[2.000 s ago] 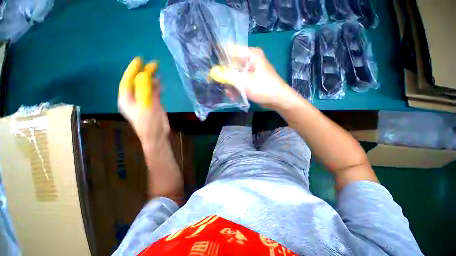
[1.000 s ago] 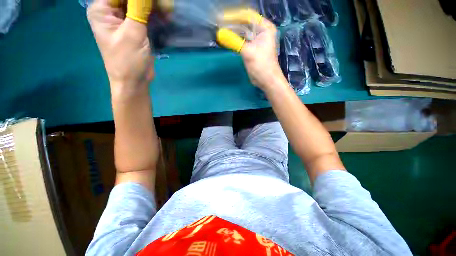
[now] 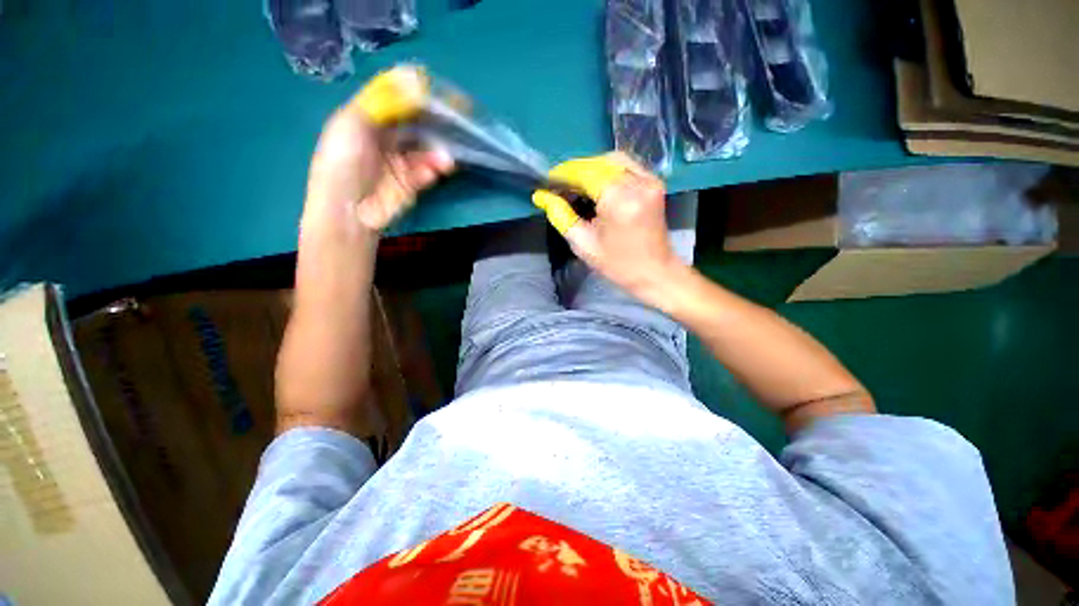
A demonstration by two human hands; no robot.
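Note:
A dark part in clear film (image 3: 485, 144) is stretched between my two hands above the blue-green mat; it is blurred. My left hand (image 3: 385, 154), with yellow finger cots, holds its left end. My right hand (image 3: 613, 213), also with yellow cots, grips its right end with thumb and fingers. Bagged black parts (image 3: 714, 77) lie side by side at the upper right, just beyond my right hand. More bagged parts (image 3: 310, 30) lie at the top, left of centre.
Flat cardboard sheets (image 3: 1018, 59) are stacked at the upper right. An open carton (image 3: 911, 270) with clear plastic sits below the bench at right. A taped carton (image 3: 59, 438) stands at lower left, beside a darker printed carton (image 3: 225, 391) under the bench edge.
My hands have come lower and nearer the bench edge with the wrapped part, which now slants down to the right. The view has shifted; bagged parts show at the top left of centre.

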